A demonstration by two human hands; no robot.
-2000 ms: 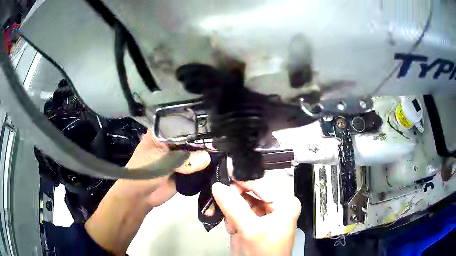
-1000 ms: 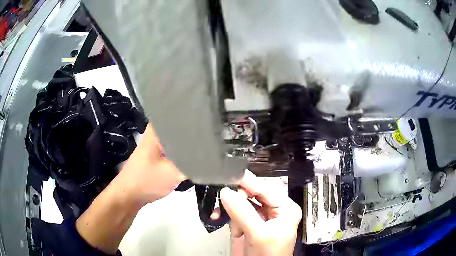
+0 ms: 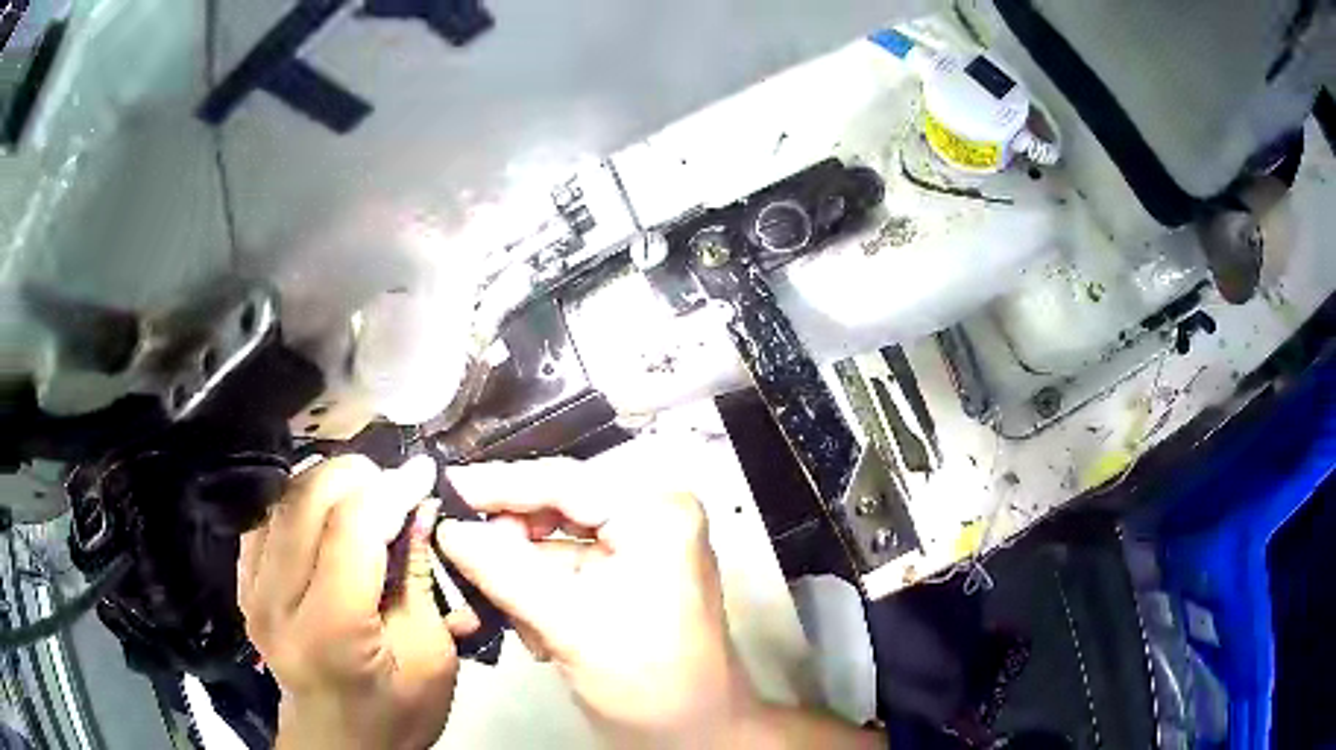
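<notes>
A small folded black workpiece [image 3: 476, 623] is pinched between my two hands, just in front of the needle area of the sewing machine. A pale strip shows along it. My left hand [image 3: 344, 586] grips it from the left with bent fingers. My right hand [image 3: 594, 564] pinches it from the right with thumb and forefinger. The fingers hide most of the cloth. The needle and presser foot cannot be made out clearly.
The grey machine head [image 3: 352, 161] fills the upper left. A black fabric pile [image 3: 191, 542] lies left of my hands. The oil-stained machine base [image 3: 1011, 337], with a white bottle with a yellow label [image 3: 970, 114], is at right. A blue bin [image 3: 1209, 586] stands at lower right.
The view has swung right and closer to the machine bed. My hands now appear further left and closer together, both still at the black piece. The grey band across the view is gone.
</notes>
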